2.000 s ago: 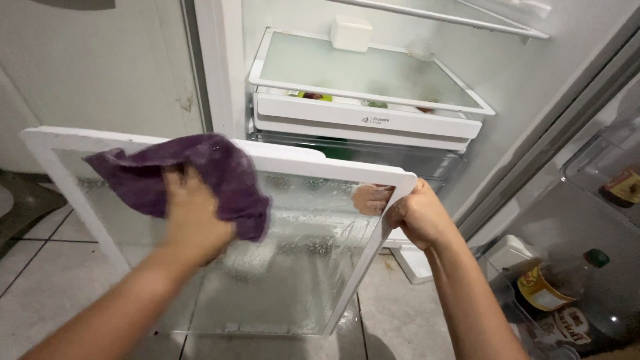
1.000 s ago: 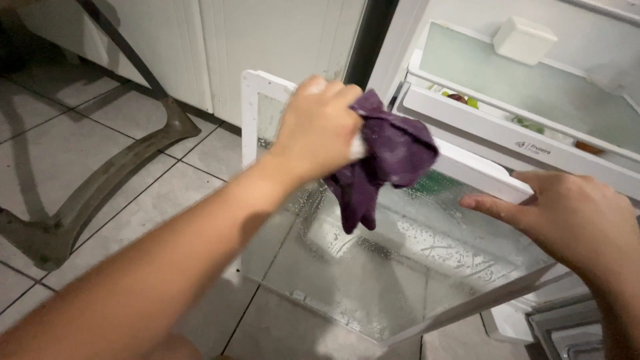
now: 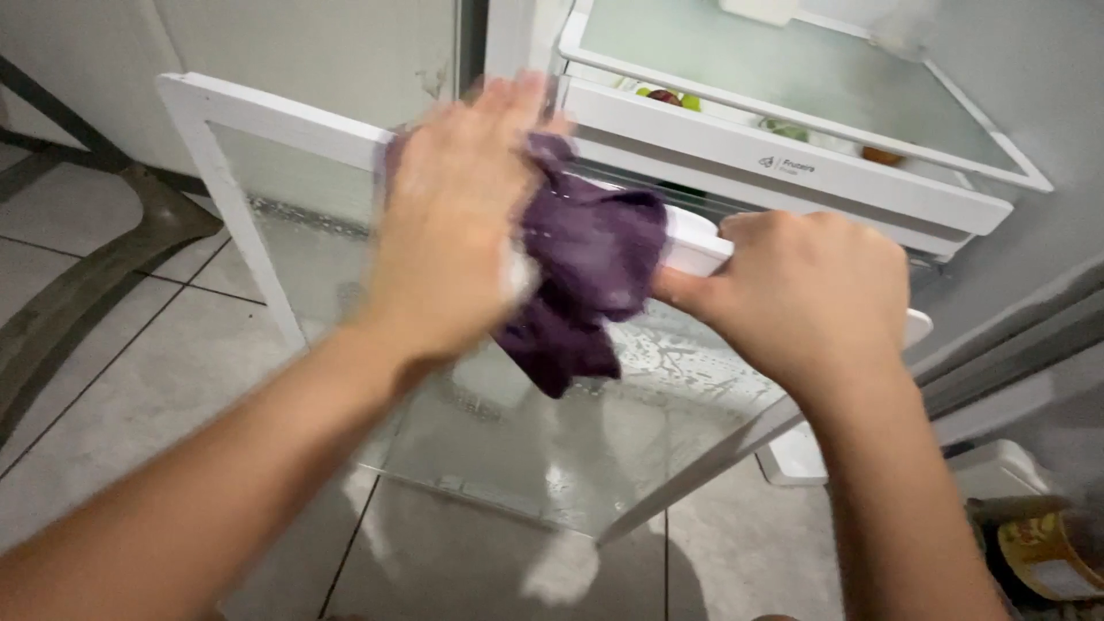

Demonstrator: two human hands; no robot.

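Observation:
A glass refrigerator shelf with a white frame [image 3: 285,125] stands tilted above the floor, its pane wet with droplets. My right hand [image 3: 802,293] grips the frame's top edge near its right part. A crumpled purple cloth [image 3: 595,250] lies over the same edge, just left of that hand. My left hand [image 3: 457,216], blurred, is pressed to the cloth with its fingers stretched upward; part of the cloth shows on both sides of it. The palm side of my left hand is hidden.
Behind is the open refrigerator with a white-fronted drawer [image 3: 776,164] holding produce, under another glass shelf [image 3: 776,69]. Bottles [image 3: 1048,556] stand in the door at the lower right. A dark metal leg [image 3: 155,207] rests on the tiled floor at the left.
My left hand and the cloth have moved from the pane's left part to the top edge. My right hand has shifted from the right corner inward along that edge.

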